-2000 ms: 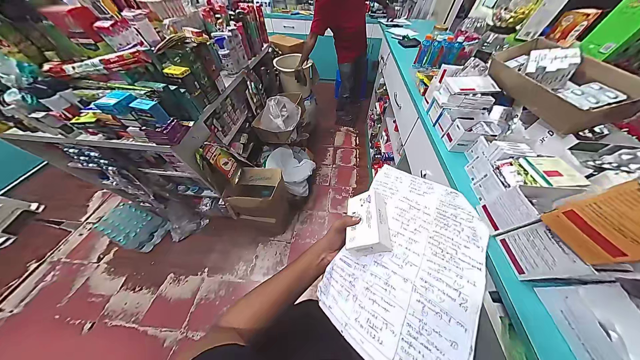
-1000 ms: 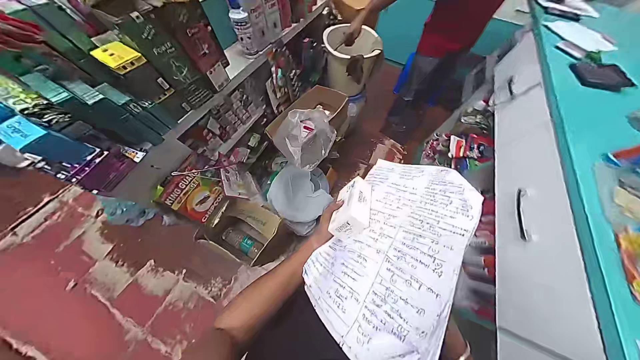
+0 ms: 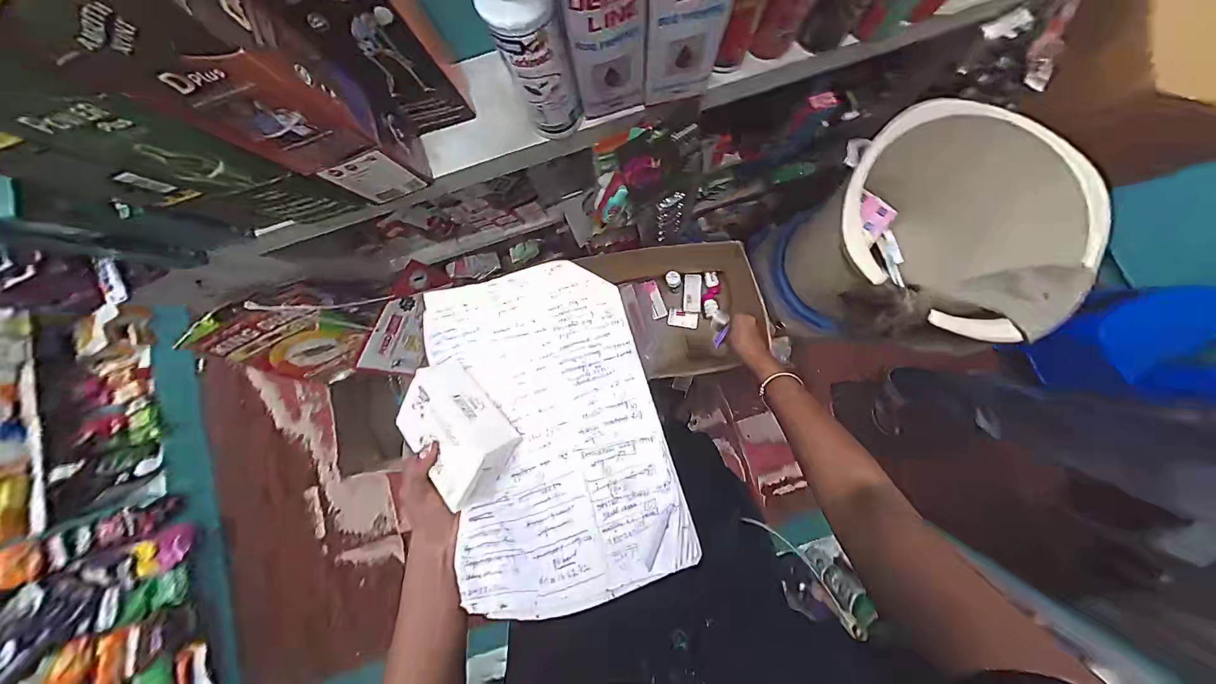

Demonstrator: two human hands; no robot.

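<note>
My left hand (image 3: 425, 486) grips a small white carton (image 3: 458, 427) together with a handwritten paper sheet (image 3: 560, 446) that spreads out beneath the carton. At the right, my right hand (image 3: 748, 339) reaches into an open cardboard box (image 3: 698, 366). Its fingertips are at a small purple-and-white item (image 3: 720, 328), and the picture is too blurred to settle whether they hold it. Inside the box lie several small white packs (image 3: 692, 293), a small round-capped container (image 3: 674, 279) and a clear plastic bag (image 3: 648, 332).
A large beige bucket (image 3: 978, 209) with a pale rim stands right of the box, beside a blue plastic object (image 3: 1130, 342). Shelves above hold a white spray can (image 3: 534, 66) and product cartons (image 3: 275, 104). Colourful packets (image 3: 104, 570) line the left. Part of a person's dark clothing is at the right.
The view has swung down towards the floor and shelf. My right hand, not seen reaching out before, is now in the cardboard box. My left hand still has the carton and sheet.
</note>
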